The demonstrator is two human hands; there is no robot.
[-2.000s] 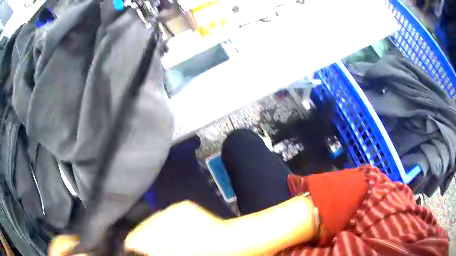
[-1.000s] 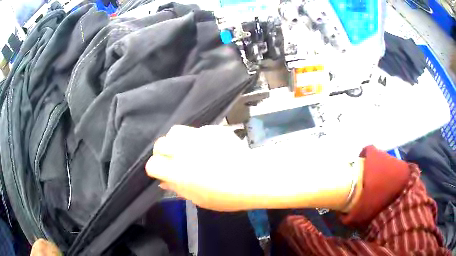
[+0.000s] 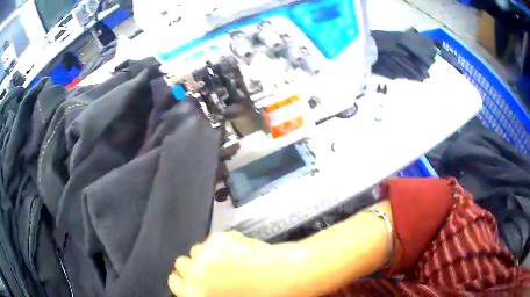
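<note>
A large dark grey garment (image 3: 157, 168) lies heaped over the left of the machine table, some folds with pale stitch lines. Its right edge runs up to the needle area (image 3: 218, 104) of the white and blue overlock machine (image 3: 255, 40). My right hand (image 3: 215, 267) is at the bottom centre, its fingers closed on the garment's lower right edge. The fingertips are partly washed out by glare. My left hand is not in view.
An orange warning label (image 3: 285, 118) and a grey recess (image 3: 270, 171) are right of the needle area. A small dark cloth bundle (image 3: 404, 53) lies behind the machine head's right side. A blue latticed basket (image 3: 494, 87) with dark cloth (image 3: 485, 165) stands at the right.
The view has shifted, showing more of the machine. My right hand is lower, along the garment's edge. My left hand, partly seen at the lower left before, is out of view.
</note>
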